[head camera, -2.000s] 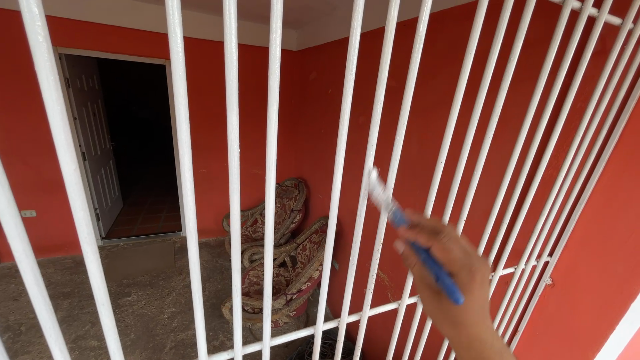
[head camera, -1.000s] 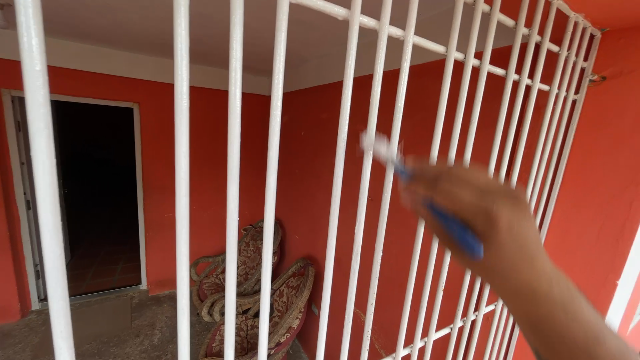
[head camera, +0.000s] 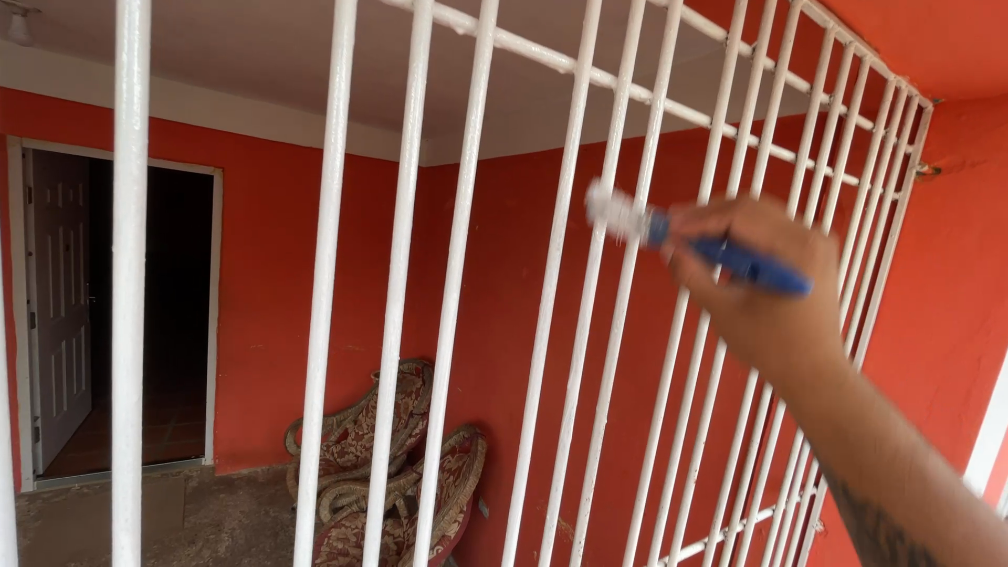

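Note:
My right hand (head camera: 764, 276) is shut on the blue handle of a paintbrush (head camera: 744, 264), right of the picture's middle. White paint coats the brush's blurred bristles, which point left and lie over the upright bars of a white metal grille (head camera: 559, 236). Whether they touch a bar cannot be told. The forearm comes in from the lower right. My left hand is outside the view.
Horizontal rails (head camera: 535, 51) cross the grille near its top. Behind the bars are red walls (head camera: 315, 276), an open white door (head camera: 61, 307) and patterned chairs with woven frames (head camera: 457, 488). At right the grille meets another red wall (head camera: 953, 299).
The view has tilted up, bringing the grille's top rails into sight. My right hand keeps hold of the paintbrush, whose handle now lies closer to level than two seconds ago.

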